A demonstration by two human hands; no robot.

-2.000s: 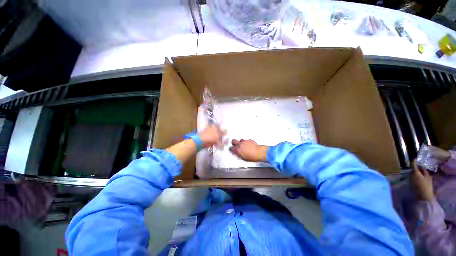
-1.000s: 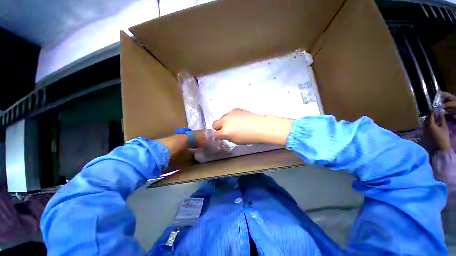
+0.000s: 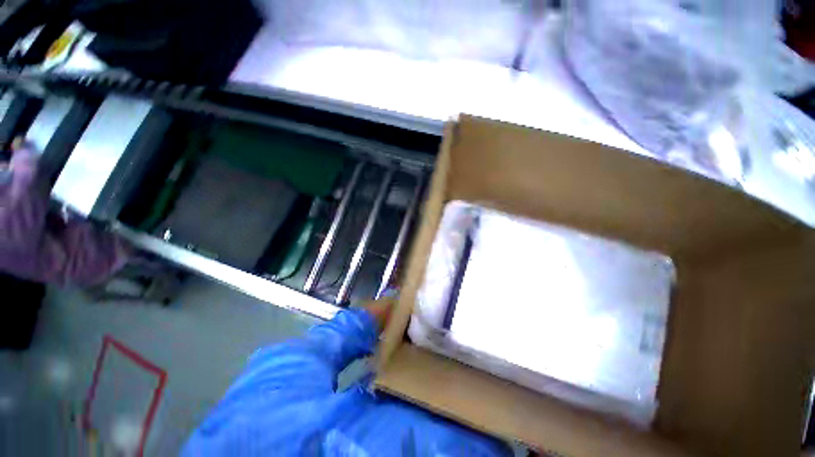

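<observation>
An open carton (image 3: 625, 187) stands on the roller conveyor at the right of the view. Inside it lies a flat white unit (image 3: 558, 308), with white foam or clear wrap around its edges and a dark gap along its left side. My left hand (image 3: 380, 312) is at the outside of the carton's left wall, partly hidden and blurred; its fingers cannot be made out. My right hand is not in view.
Bare conveyor rollers (image 3: 357, 236) lie left of the carton. Further left is a dark slab (image 3: 228, 214) on a green plate. A white bench (image 3: 384, 71) runs behind, with a clear bulging bag (image 3: 657, 76) and black items (image 3: 179, 36). A person's sleeve (image 3: 49, 232) shows at far left.
The view has swung left, so the carton appears further right. My left hand has moved out of the carton to its left side. My right hand has left the picture.
</observation>
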